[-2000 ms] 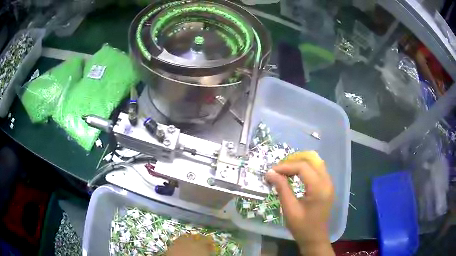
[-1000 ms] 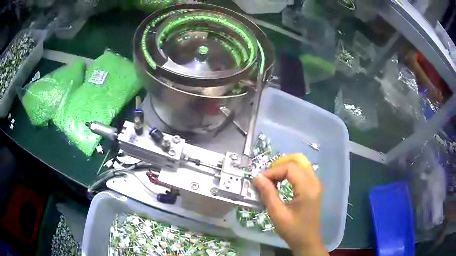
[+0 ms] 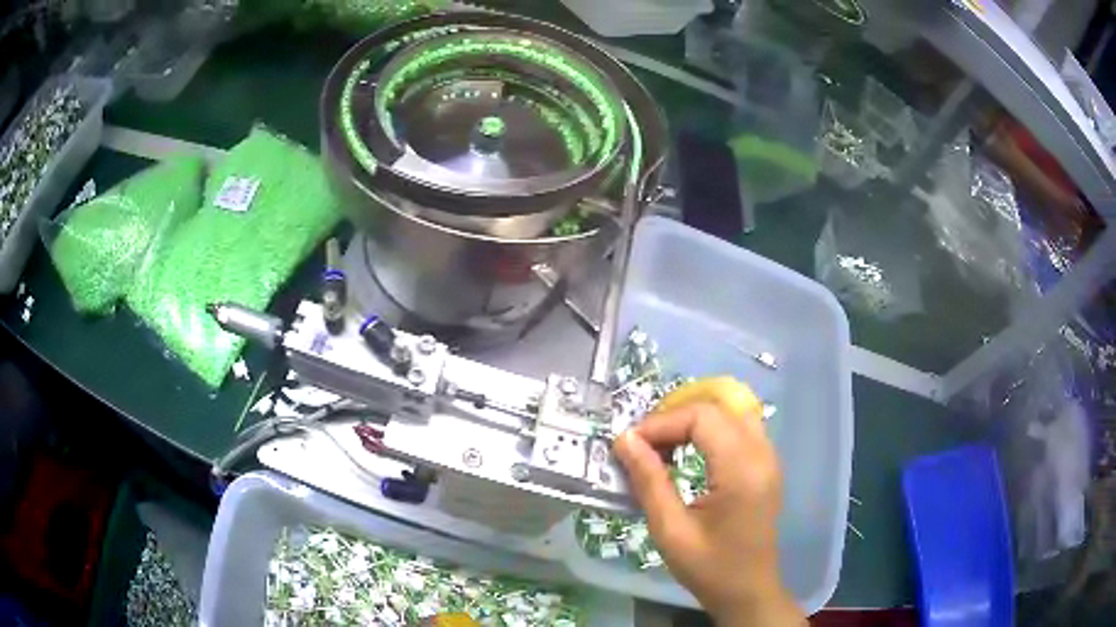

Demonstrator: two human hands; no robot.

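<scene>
My right hand (image 3: 716,496) has thumb and index finger pinched at the right end of the metal assembly fixture (image 3: 565,429). A small pale bit shows at the fingertips; the white stemmed workpiece there is mostly hidden by them. A yellow-orange finger cot covers a fingertip. Of my left hand only an orange-covered fingertip (image 3: 450,621) shows at the bottom edge, over the near tub (image 3: 226,539) heaped with white stemmed pieces. The right tub (image 3: 802,319) lies beside the fixture, partly behind my right hand, with loose pieces inside.
The steel bowl feeder (image 3: 428,251) stands behind the fixture, joined by a feed track (image 3: 616,294). The pneumatic cylinder (image 3: 355,355) points left. Bags of green parts (image 3: 233,245) lie at left. A blue tray (image 3: 961,539) is at lower right.
My right hand has moved left, closer against the fixture. My left hand, seen over the near tub two seconds ago, went out of view; now just a fingertip shows. The view has shifted slightly.
</scene>
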